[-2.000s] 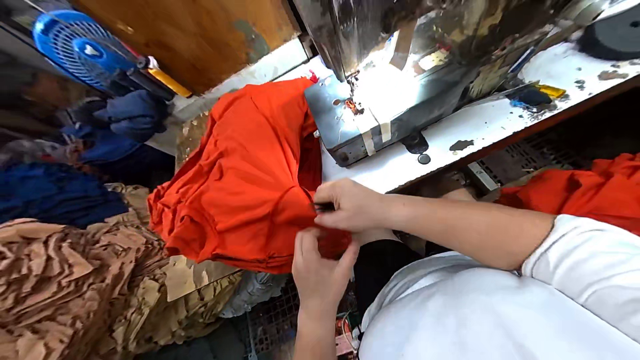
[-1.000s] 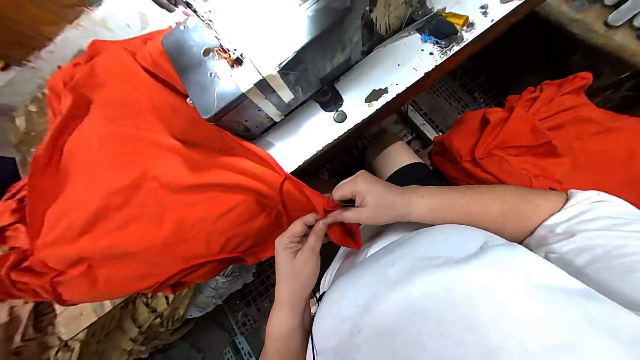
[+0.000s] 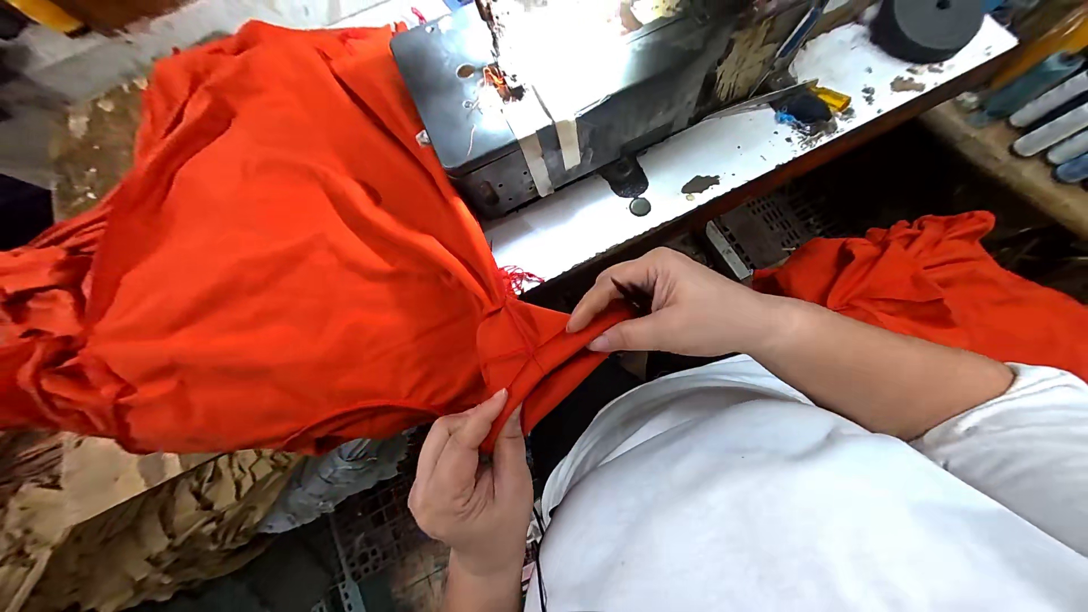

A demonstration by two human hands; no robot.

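Observation:
A large red-orange fabric garment (image 3: 280, 246) spreads over the left side, its narrow seamed end reaching toward my lap. My left hand (image 3: 476, 476) pinches the lower edge of that end between thumb and fingers. The upper edge is gripped by my right hand (image 3: 654, 306), which also has a small dark pointed tool (image 3: 627, 293), partly hidden in the palm. Between the hands the folded edge is stretched, with crossing seams showing. Just above lies an industrial sewing machine (image 3: 476, 127) with tape strips and loose orange thread on its bed.
A white worktable (image 3: 595, 212) runs up to the right, holding a black round disc (image 3: 926, 25) and a yellow-and-blue item (image 3: 816, 104). More red fabric (image 3: 918, 289) lies at right. Brown cloth pieces (image 3: 153, 510) are heaped lower left. Thread cones or tubes (image 3: 1054, 110) stand at far right.
My hands were close together at the fabric's end one second ago; now they are apart, spreading its edge. The view has shifted.

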